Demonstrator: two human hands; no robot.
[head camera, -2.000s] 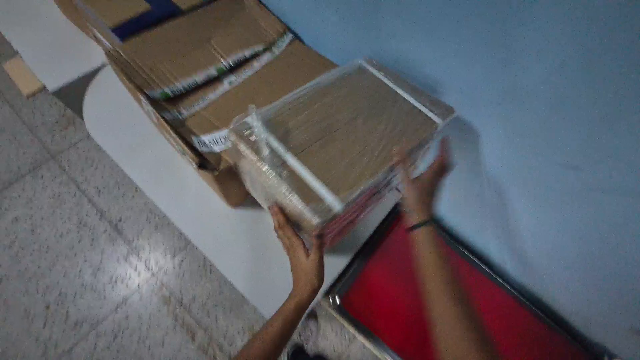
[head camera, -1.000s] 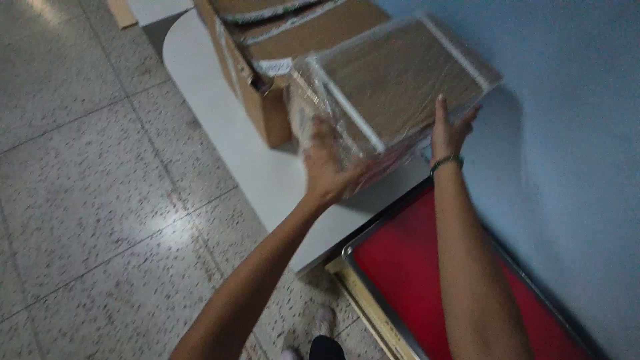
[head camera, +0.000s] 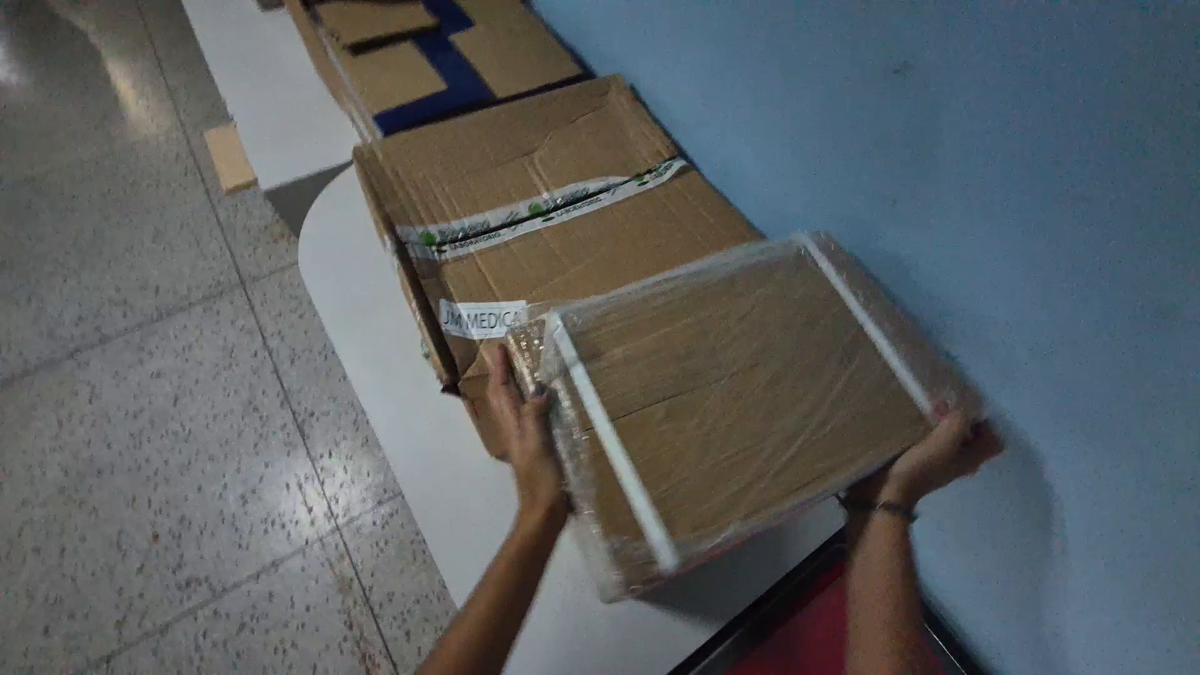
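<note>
Both hands hold a cardboard box wrapped in clear plastic film (head camera: 750, 384), with two white straps across its top. It is tilted over a white table (head camera: 375, 375). My left hand (head camera: 527, 431) grips its left end, fingers along the wrapped side. My right hand (head camera: 947, 450) grips the near right corner, partly under the box; a dark band is on that wrist. Just beyond lies a larger, worn cardboard box (head camera: 562, 206) sealed with printed tape and bearing a label with writing. The wrapped box overlaps its near part in view.
Farther back is another cardboard box with blue tape (head camera: 450, 75). A blue wall (head camera: 891, 141) runs along the right. A red panel with a dark frame (head camera: 806, 619) stands at the table's near end. Speckled floor tiles (head camera: 169, 422) lie left, with a tan piece (head camera: 230, 157) by the table.
My right hand has moved along the wrapped box to its near right corner. My left hand is now flat against its left end. The view has shifted, showing more of the boxes beyond.
</note>
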